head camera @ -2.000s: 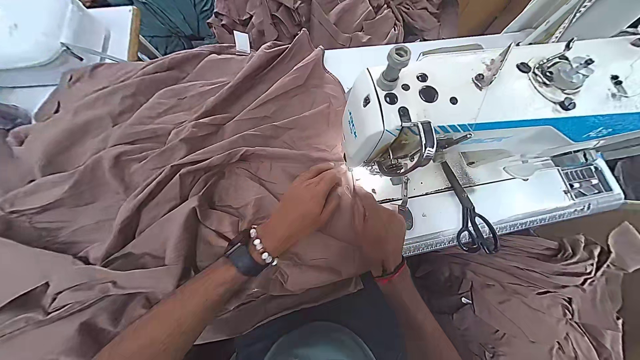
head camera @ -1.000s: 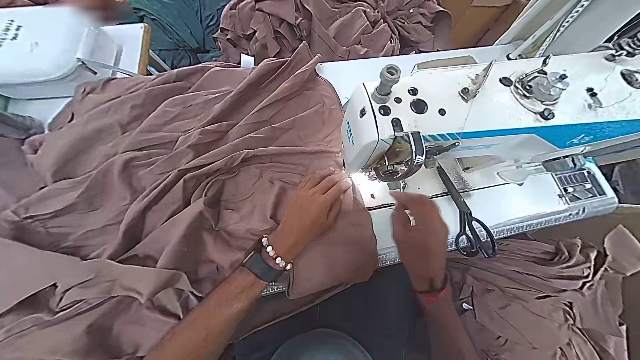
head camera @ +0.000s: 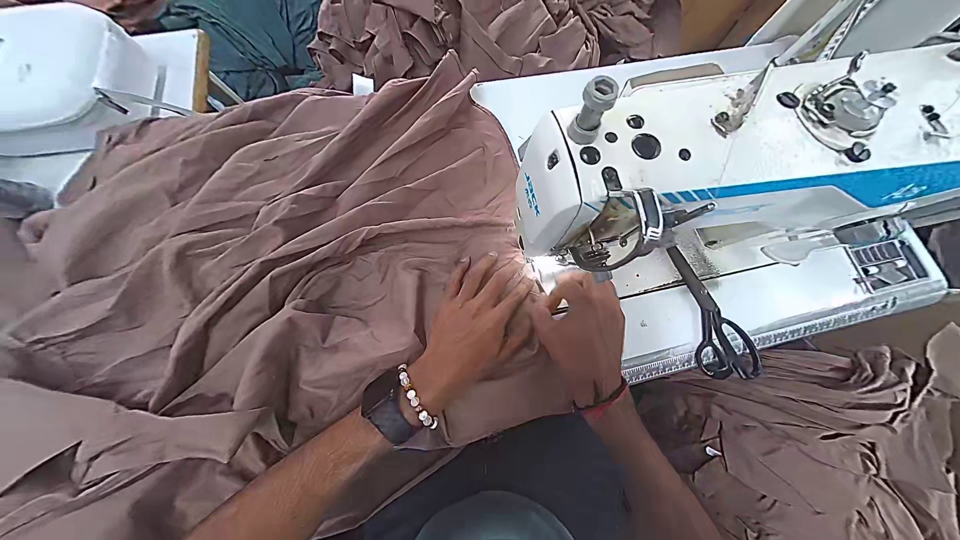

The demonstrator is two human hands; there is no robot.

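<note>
A large brown fabric piece (head camera: 300,255) lies in folds to the left of a white Jack sewing machine (head camera: 720,165), its right edge reaching the lit needle area. My left hand (head camera: 476,330) rests on this cloth with fingers spread, just left of the needle area. It has a dark watch and a bead bracelet at the wrist. Close beside it, my right hand (head camera: 585,330) is bent at the presser foot, thumb and fingers drawn together at the cloth's edge; whether it pinches the cloth is hidden. Black-handled scissors (head camera: 712,322) lie on the machine bed, right of that hand.
More brown fabric is heaped behind the table (head camera: 517,90) and at the lower right (head camera: 817,435). Dark green cloth (head camera: 240,45) lies at the back left, near another white machine (head camera: 60,67). A round grey-green surface (head camera: 495,517) shows at the bottom edge.
My right hand was on the cloth two seconds ago, stood apart over the machine bed one second ago, and is now back beside my left hand. My left hand stays on the cloth.
</note>
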